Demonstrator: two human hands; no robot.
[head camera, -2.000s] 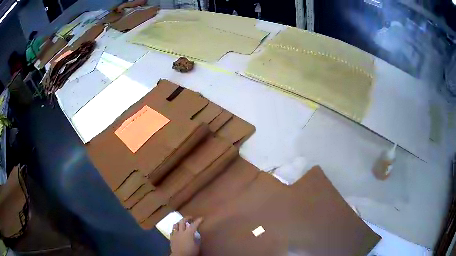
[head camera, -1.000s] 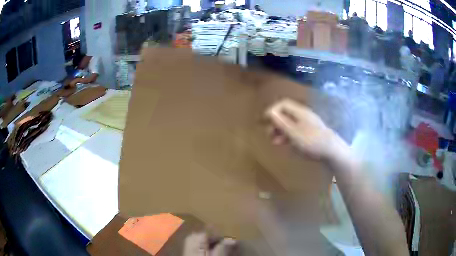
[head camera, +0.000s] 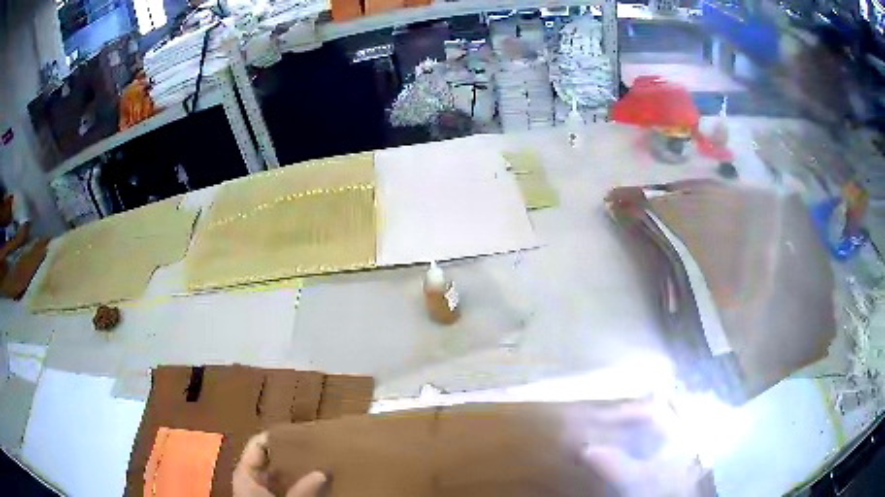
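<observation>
A brown bag panel (head camera: 437, 456) spans the bottom of the view, its lower part cut off by the picture's edge. My left hand (head camera: 277, 471) grips its left end, with fingertips and thumb showing. My right hand (head camera: 626, 447) is at its right end, blurred and washed out by glare; it appears to grip the panel. The left end overlaps placed brown panels (head camera: 233, 396), which carry an orange slip (head camera: 184, 464). The small pale label is not visible.
A glue bottle (head camera: 442, 299) stands beyond the panel. Waiting panels (head camera: 762, 272) lie at right. Yellow-green sheets (head camera: 291, 228) lie along the far side. A tin with a red bag (head camera: 670, 141) and a blue basket (head camera: 842, 228) are far right.
The view has swung right and down since the raised panel one second ago. The panel is now low in front, my left hand at its left end and my right hand at its right end.
</observation>
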